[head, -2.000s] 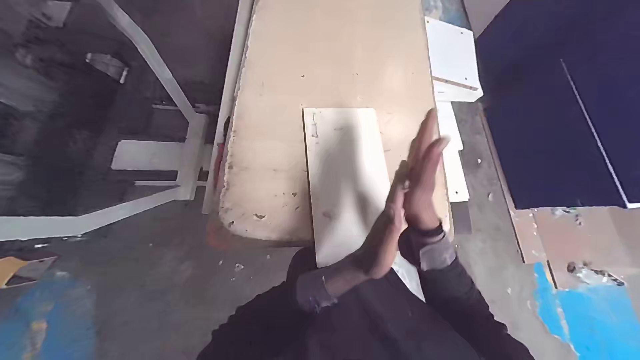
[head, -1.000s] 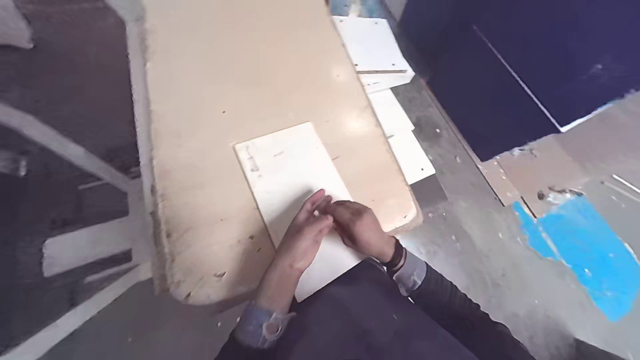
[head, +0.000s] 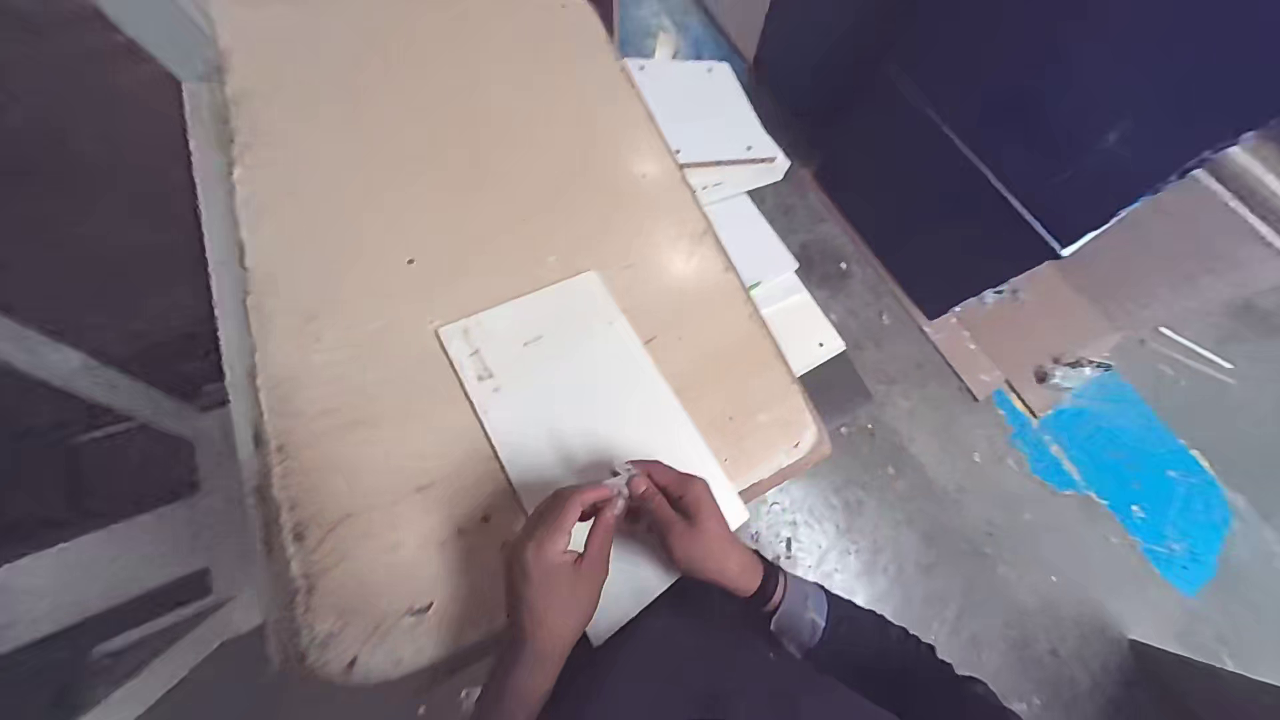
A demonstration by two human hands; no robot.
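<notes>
Both hands meet over the lower part of a white rectangular board [head: 560, 370], which lies at a slant on a worn wooden table [head: 400, 180] and juts past its near edge. A small whitish piece [head: 620, 482], too small to name, is pinched between the fingertips. My left hand [head: 565, 560] holds its left side between thumb and forefinger. My right hand [head: 690, 520], with a dark band at the wrist, grips its right side. The board bears faint marks near its far left corner.
White panels [head: 705, 110] with small holes are stacked beyond the table's right edge. A large dark blue panel [head: 950, 120] stands farther right, near brown sheets [head: 1150, 270]. Blue paint [head: 1140, 480] marks the grey floor. A pale frame [head: 110, 550] is at left.
Two seconds ago my palms were pressed together, raised above the board. They have come apart and lowered, and the fingertips now pinch a small piece. The view has swung and come closer.
</notes>
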